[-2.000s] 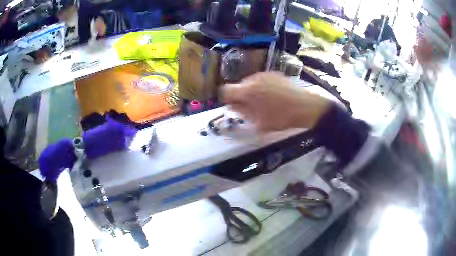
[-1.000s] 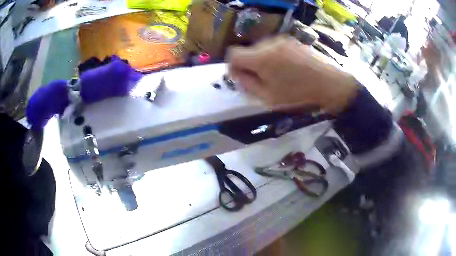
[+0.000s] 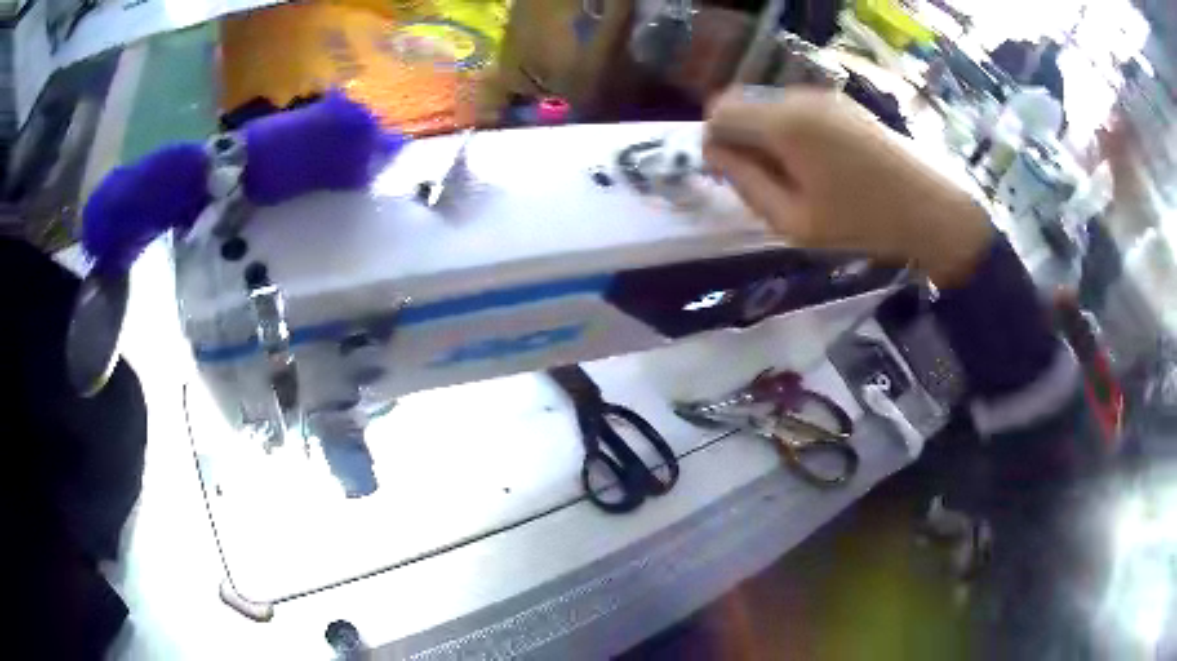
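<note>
The white sewing machine with a blue stripe lies across the view. My right hand is bare, in a dark sleeve, and reaches in from the right over the machine's top. Its fingers are curled just right of the small metal bobbin winder parts. The fingertips are blurred, so I cannot tell whether they hold anything. The blue-grey attachment hangs under the head's left end. No cloth shows under it. My left hand is not in view.
Black shears and reddish-handled snips lie on the table in front of the machine. Purple fluffy cloth wraps the left end. A dark mass fills the left edge. An orange bag lies behind.
The view has tilted down, showing more of the table's front. My right hand has moved right from above the winder parts, uncovering more of them. The shears and snips remain on the table.
</note>
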